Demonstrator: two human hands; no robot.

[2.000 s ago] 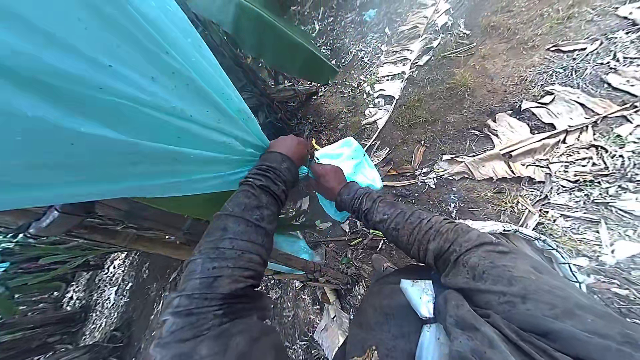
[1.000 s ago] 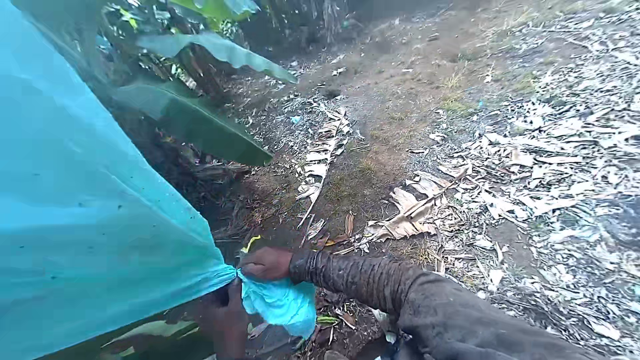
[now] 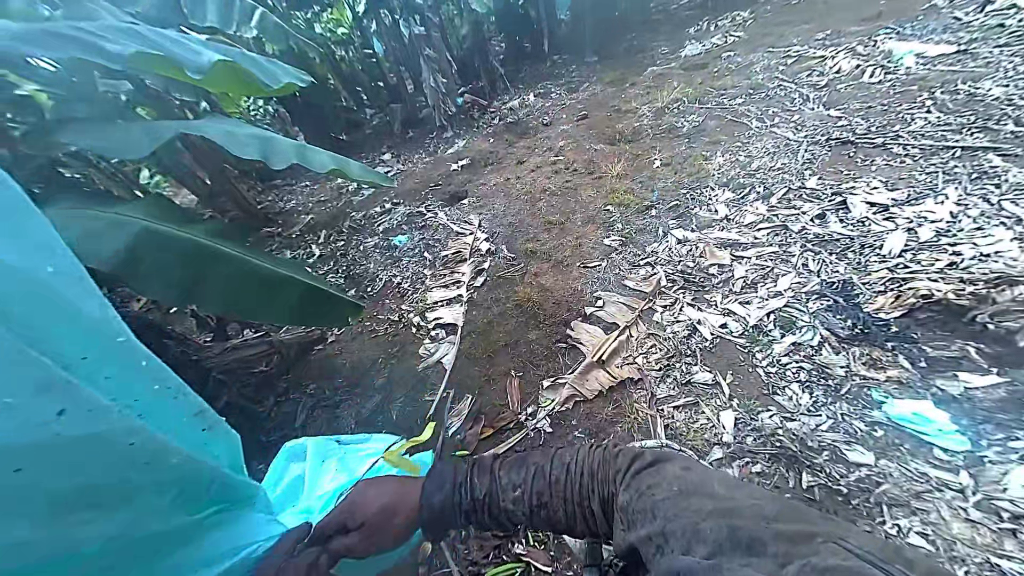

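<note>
A large blue plastic bag (image 3: 120,416) fills the lower left and narrows to a gathered neck near the bottom edge. My right hand (image 3: 368,516) is closed on that neck, with the bag's loose end (image 3: 328,464) spreading out beyond it. Close beside it, partly cut off by the bottom edge, my left hand (image 3: 284,552) also grips the gathered plastic. A yellow strip (image 3: 410,450) sticks up by the right hand; its lower part is hidden.
Broad green banana leaves (image 3: 208,260) hang at the left. Dry banana leaves (image 3: 604,352) and pale leaf litter (image 3: 800,304) cover much of the ground. A blue plastic scrap (image 3: 924,422) lies at the right. Banana plants (image 3: 424,64) stand behind.
The view has tilted up and turned, so the hands now sit at the lower left. Both hands stay at the bag's neck, and the right sleeve now reaches in from the lower right.
</note>
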